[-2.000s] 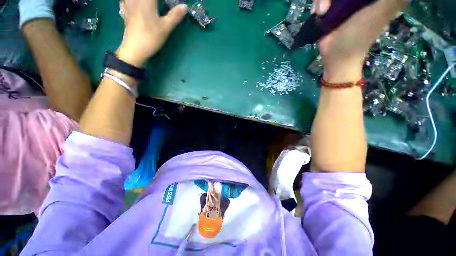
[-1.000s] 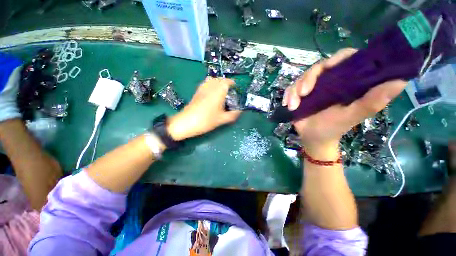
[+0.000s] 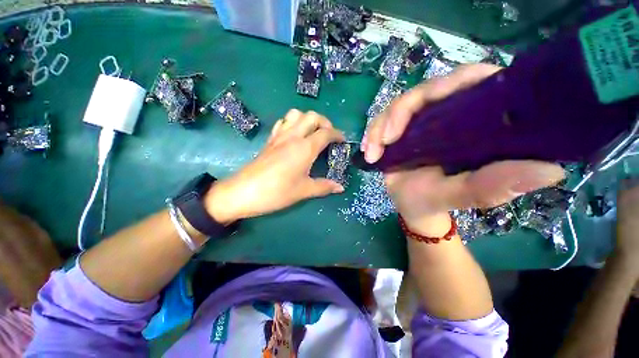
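A circuit board module (image 3: 339,164) is in the fingertips of my left hand (image 3: 280,164), low over the green bench. My right hand (image 3: 434,133) is wrapped around the large dark purple electric screwdriver (image 3: 504,115), which has a green label. Its black nose (image 3: 366,162) is at the module's right side; whether the tip touches is hidden. A patch of small screws (image 3: 371,199) lies on the bench just below and right of the module.
Modules lie at left centre (image 3: 237,113), behind my hands (image 3: 343,56) and under my right wrist (image 3: 536,210). A white adapter (image 3: 114,103), pale rings (image 3: 49,28) and a blue-white box (image 3: 263,15) stand or lie farther out. Neighbours' arms show at both sides.
The view has shifted. My left hand has brought a module from the pile area toward the screws. My right hand has brought the screwdriver nose close beside that module.
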